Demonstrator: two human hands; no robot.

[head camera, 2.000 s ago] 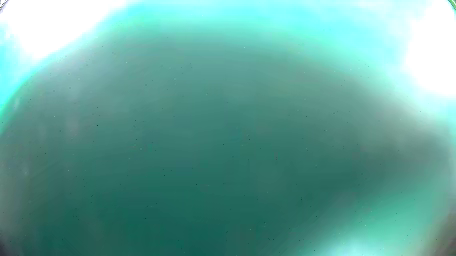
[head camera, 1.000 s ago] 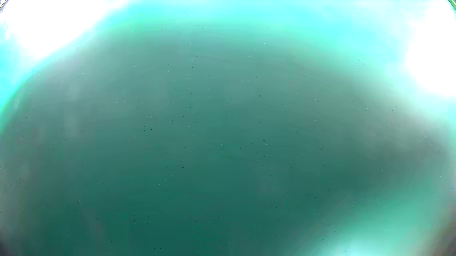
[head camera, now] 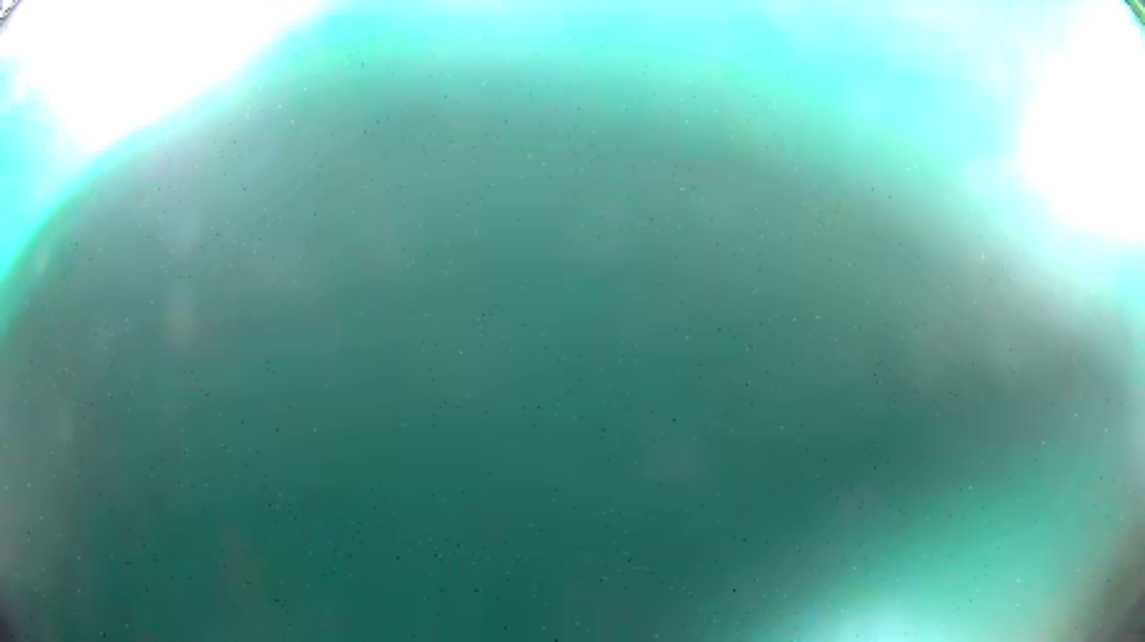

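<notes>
A blurred dark green surface fills most of the head view, very close or out of focus. No work object can be made out on it. Neither my left hand nor my right hand can be seen. What the green surface is cannot be told.
A bright cyan band runs along the top. White glare shows at the upper left and the upper right. A paler green patch lies at the lower right.
</notes>
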